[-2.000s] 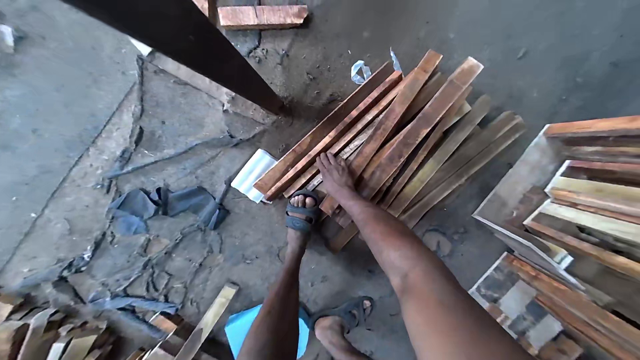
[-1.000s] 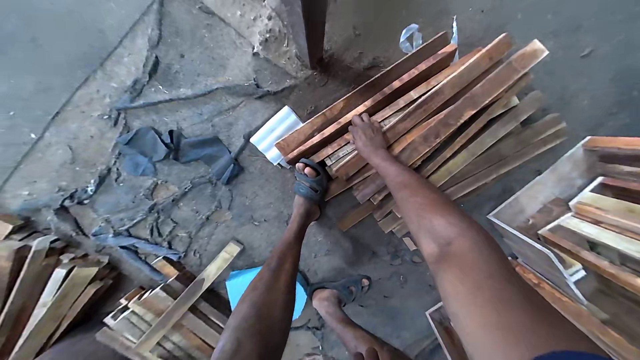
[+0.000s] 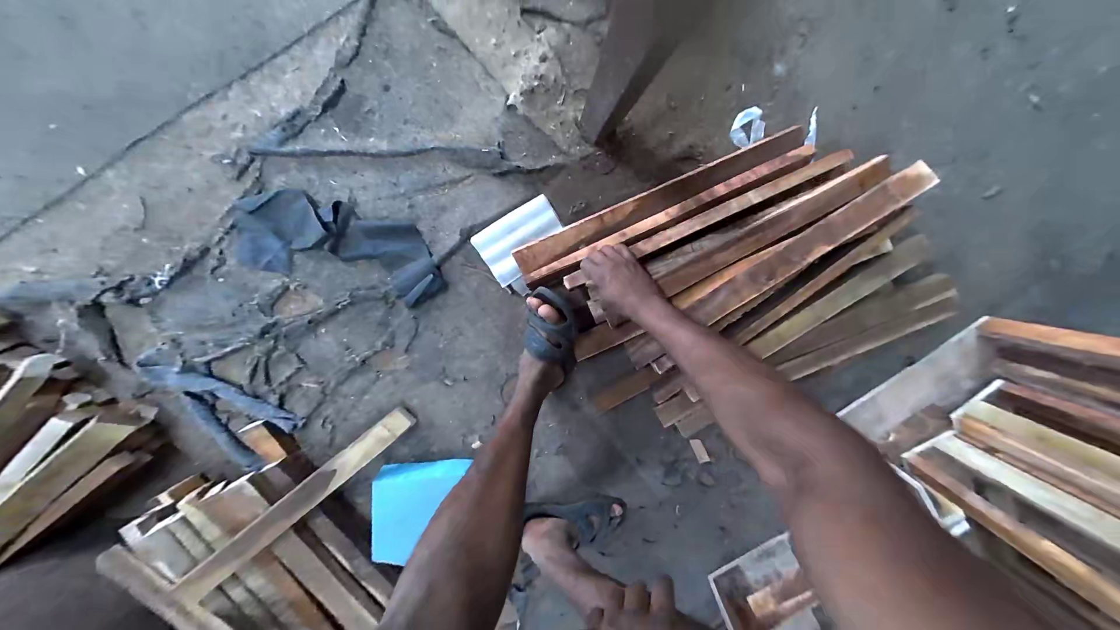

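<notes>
My right hand [image 3: 617, 280] reaches in from the lower right, its fingers curled over the near end of a wooden strip in a fanned pile of reddish-brown wooden strips [image 3: 779, 241] on the floor. A sandalled foot [image 3: 551, 328] stands against the near left ends of this pile. At the bottom edge, my left hand [image 3: 643, 604] shows only bent fingers beside the lower leg; the rest is cut off, and whether it holds anything is hidden. Another sandal [image 3: 595, 516] lies under the second foot. A white corrugated piece [image 3: 518, 241] touches the pile's left end.
Pale wooden crates [image 3: 927, 376] with strips inside stand at the right. More strips are stacked at the lower left [image 3: 289, 525] and far left [image 3: 70, 446]. A blue sheet [image 3: 416, 507], dark cloth scraps [image 3: 332, 236] and a dark post [image 3: 626, 70] are on the rough floor.
My right hand, flat with spread fingers two seconds ago, is now curled at the strip ends. My left hand has come into view at the bottom. The view has shifted.
</notes>
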